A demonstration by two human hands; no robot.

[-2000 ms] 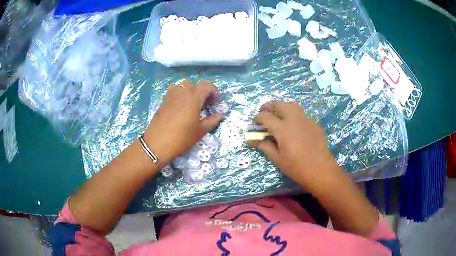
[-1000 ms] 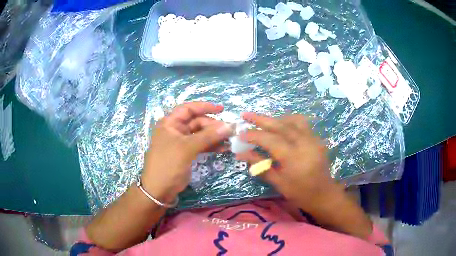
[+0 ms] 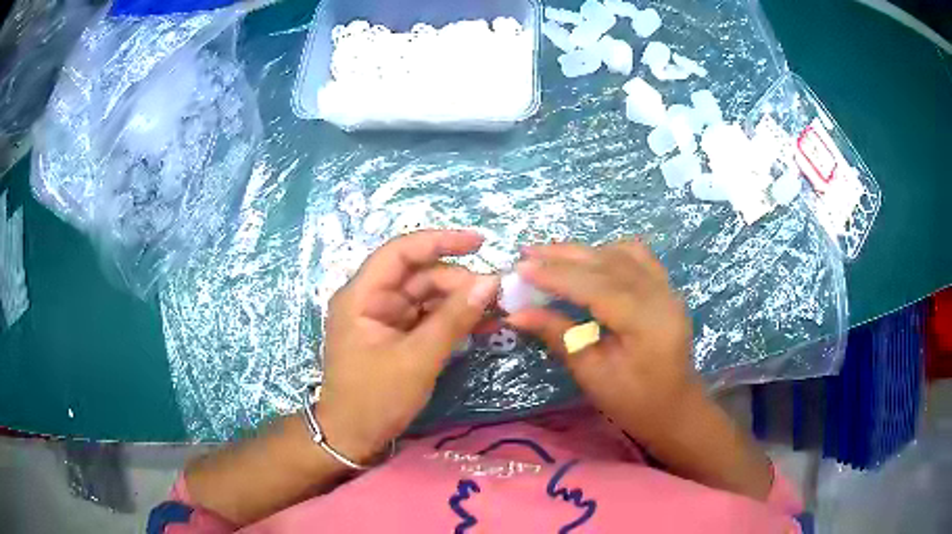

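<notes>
A small whitish translucent piece [image 3: 522,293] is between the fingertips of both hands, low in front of my body. My right hand [image 3: 616,313] grips it from the right, with a yellow band [image 3: 581,336] on one finger. My left hand [image 3: 402,329] touches its left side with thumb and fingertips; whether it holds a separate part is hidden. A round holed insert [image 3: 503,339] lies on the clear plastic sheet [image 3: 720,313] just below the fingers. More pale inserts lie behind my left hand, partly covered.
A clear tub [image 3: 418,124] of white ring-like parts stands at the top centre. Frosted pieces [image 3: 684,130] lie scattered at upper right beside a labelled clear container [image 3: 835,172]. A bulging poly bag [image 3: 157,156] lies left. Blue stacked trays [image 3: 861,386] are below the bench edge at right.
Two seconds ago the hands were apart over the inserts; they came together around the whitish piece. Since one second ago the left hand has shifted slightly right and the yellow-banded finger has moved up and right.
</notes>
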